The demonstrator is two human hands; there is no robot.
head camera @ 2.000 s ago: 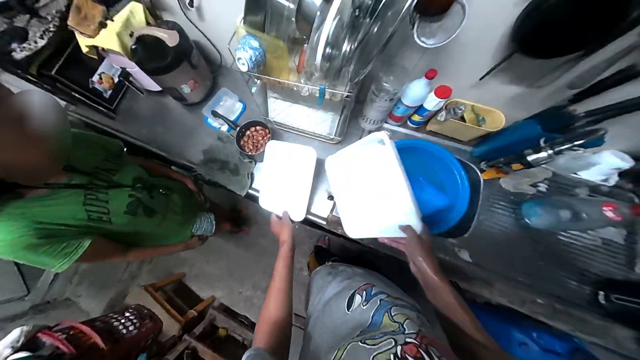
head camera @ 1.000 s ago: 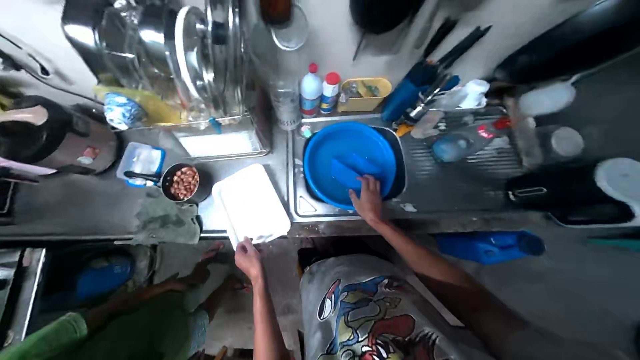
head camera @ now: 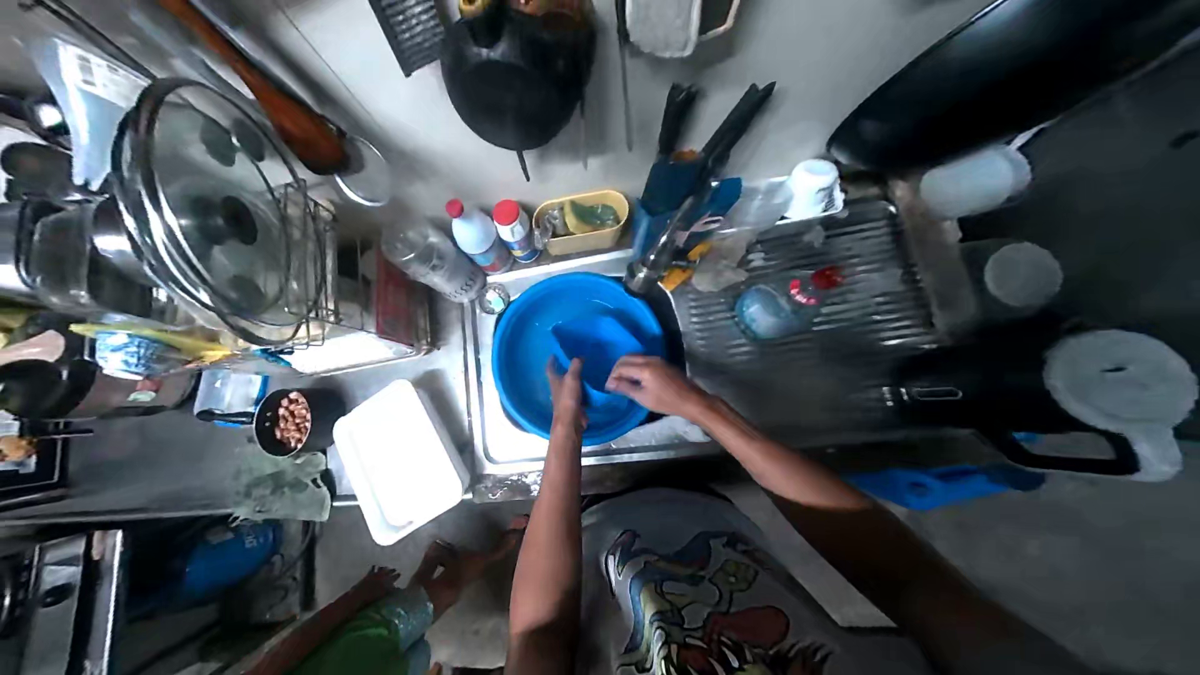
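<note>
A round blue plastic basin (head camera: 525, 375) sits in the metal sink (head camera: 480, 412), with a smaller blue plastic piece (head camera: 600, 342) inside it. My left hand (head camera: 567, 389) reaches over the near side of the basin, its fingers against the blue piece. To its right, my right hand (head camera: 647, 382) is at the same piece with fingers bent; whether either hand grips it is hard to tell. Left of the sink, a white plastic container (head camera: 398, 459) lies on the counter, partly over its front edge, touched by neither hand.
A pot of brown pieces (head camera: 292, 422) and a green cloth (head camera: 286, 483) lie at left, below a dish rack (head camera: 314, 253). Bottles (head camera: 478, 234) and a yellow tub (head camera: 583, 225) stand behind the basin. The faucet (head camera: 647, 272) overhangs it. Another person's hands (head camera: 450, 567) are near the counter's front.
Two seconds ago my hands held two white pieces. My left hand has since let go of the white container and moved right to the basin, where my right hand was one second ago.
</note>
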